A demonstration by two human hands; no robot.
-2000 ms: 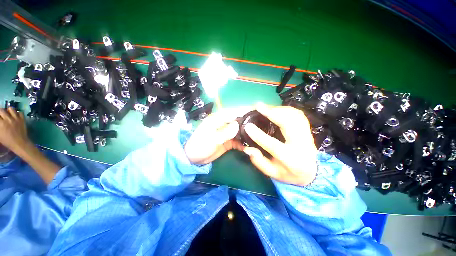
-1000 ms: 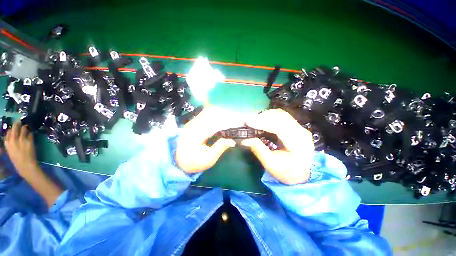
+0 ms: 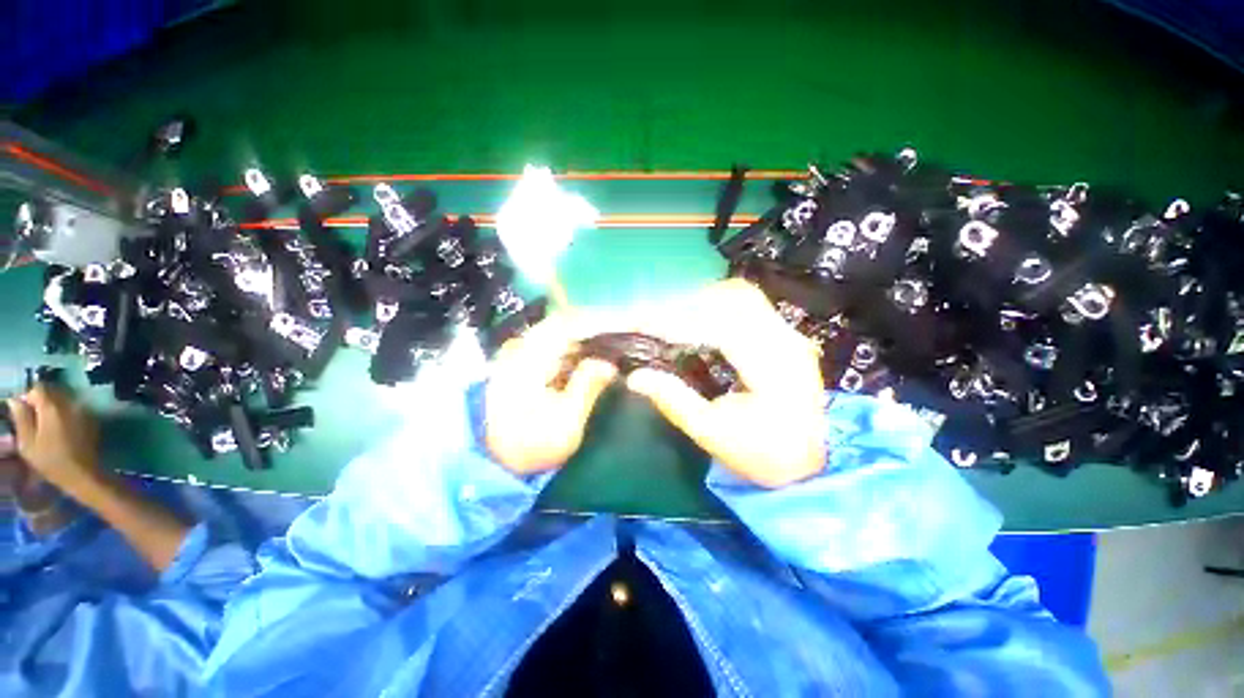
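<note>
A dark watch part (image 3: 639, 351), seen edge-on, is held level between my two hands above the green bench. My left hand (image 3: 539, 409) grips its left end, with the thumb on the near side. My right hand (image 3: 750, 396) grips its right end, also with the thumb on the near side. Glare washes out the backs of both hands, and the fingers behind the part are hard to see. Black strap pieces with silver buckles lie in a left heap (image 3: 232, 307) and a larger right heap (image 3: 1010, 321).
A glaring white patch (image 3: 542, 225) lies beyond my left hand on the green bench (image 3: 641, 477). A single black strap (image 3: 729, 205) crosses the orange lines. Another person's hand (image 3: 55, 434) is at the left edge. A grey metal rail (image 3: 62, 171) is at upper left.
The watch part was first held with its round face showing; now it is edge-on between both hands. Since one second ago it has tilted slightly. The neighbour's hand has shifted.
</note>
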